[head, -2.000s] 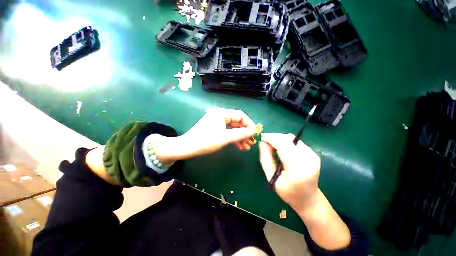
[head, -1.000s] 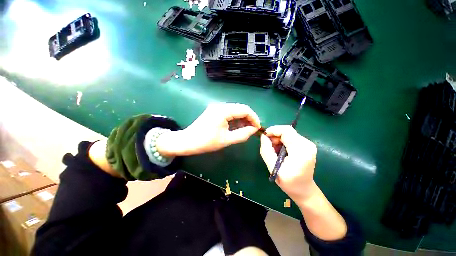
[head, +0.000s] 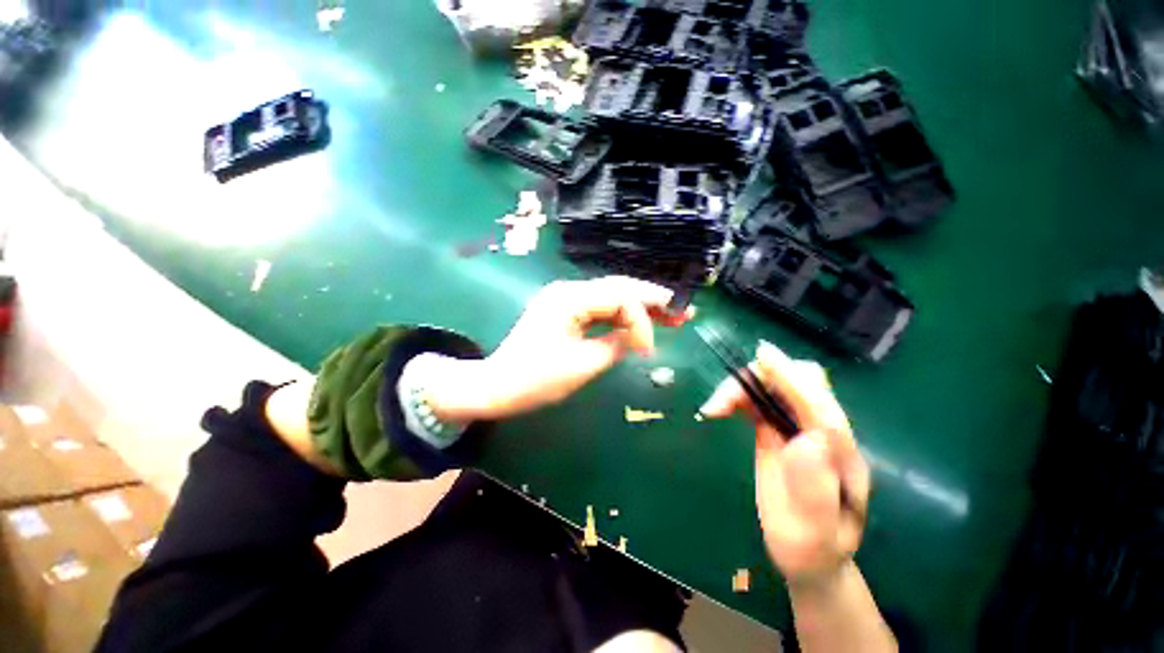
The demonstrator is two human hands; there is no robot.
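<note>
My left hand is just in front of the central pile of black housings. Its thumb and finger pinch a tiny dark reddish part, blurred and mostly hidden by the fingertips. My right hand, to the right and nearer me, holds dark tweezers. Their points face up and left toward the left fingertips, with a gap between. Small yellowish scraps lie on the green mat between and below the hands.
One black housing lies alone in the glare at left. Pale liner pieces lie left of the pile. Dense black stacks stand at far right. A pale tub is behind the pile. Cardboard boxes are below the table at left.
My hands, together a second ago, are apart. My right hand has moved right and toward me, and the tweezers have swung to point up-left. A yellowish scrap now shows on the mat between them.
</note>
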